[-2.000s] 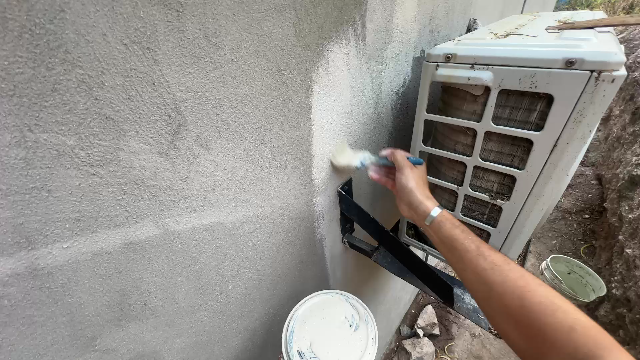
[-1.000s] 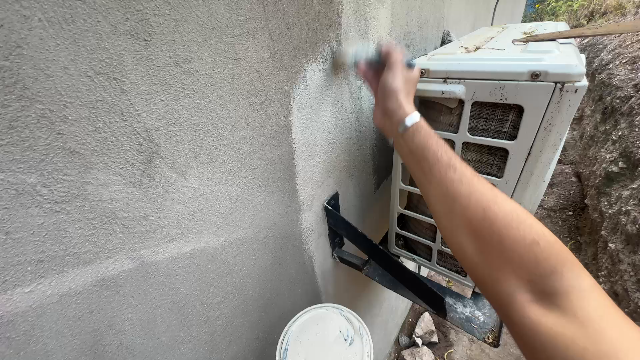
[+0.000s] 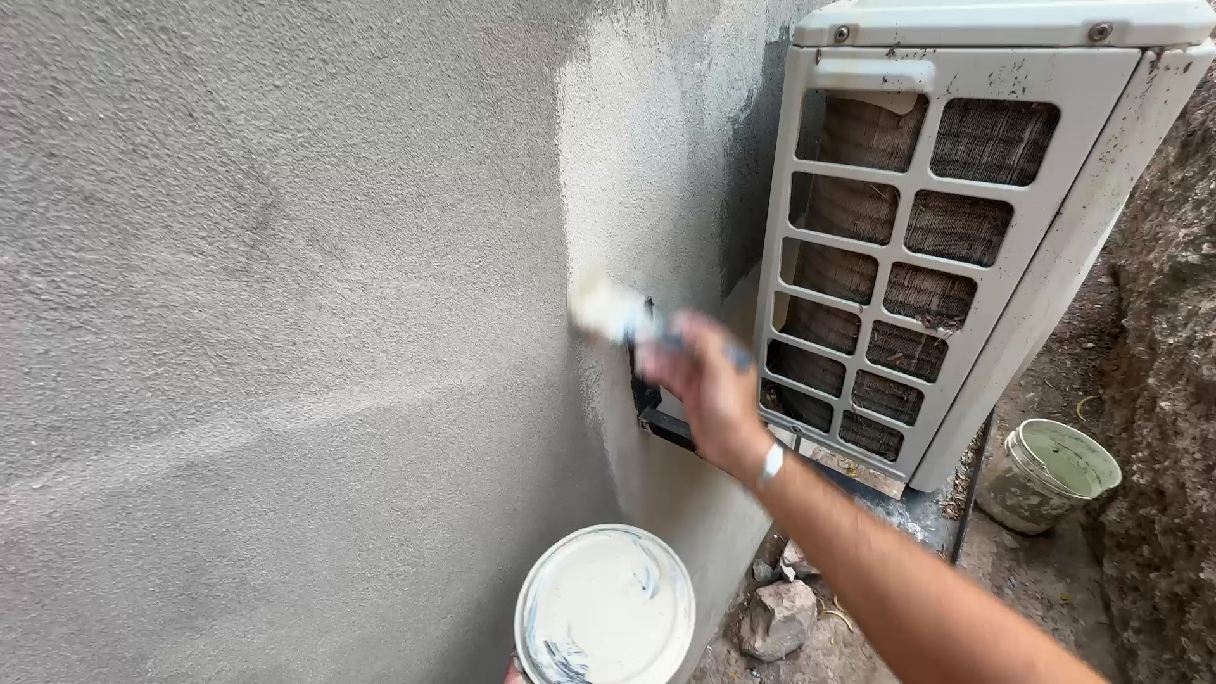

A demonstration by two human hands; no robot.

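Observation:
Blurred by motion, my right hand (image 3: 708, 385) grips the handle of a paintbrush (image 3: 608, 309) whose cream-coated bristles are at the rough grey wall (image 3: 361, 237), by the edge of a paler painted strip (image 3: 655, 180). Just behind the brush and hand is a black metal bracket (image 3: 670, 427) on the wall. Below, a round tub of off-white paint (image 3: 613, 608) stands out at the bottom of the view. A bit of my left hand (image 3: 515, 673) shows at the tub's lower left side, holding it; most of that hand is out of view.
A white air conditioner outdoor unit (image 3: 969, 81) with a grille stands close to the wall on the right. Beyond it are a dirty bucket (image 3: 1031, 484) and a rough earth bank (image 3: 1164, 380). Stones (image 3: 779, 617) lie on the ground below the bracket.
My right hand has swept the brush down the wall from near the top of the air conditioner unit to beside the bracket. The view has shifted somewhat.

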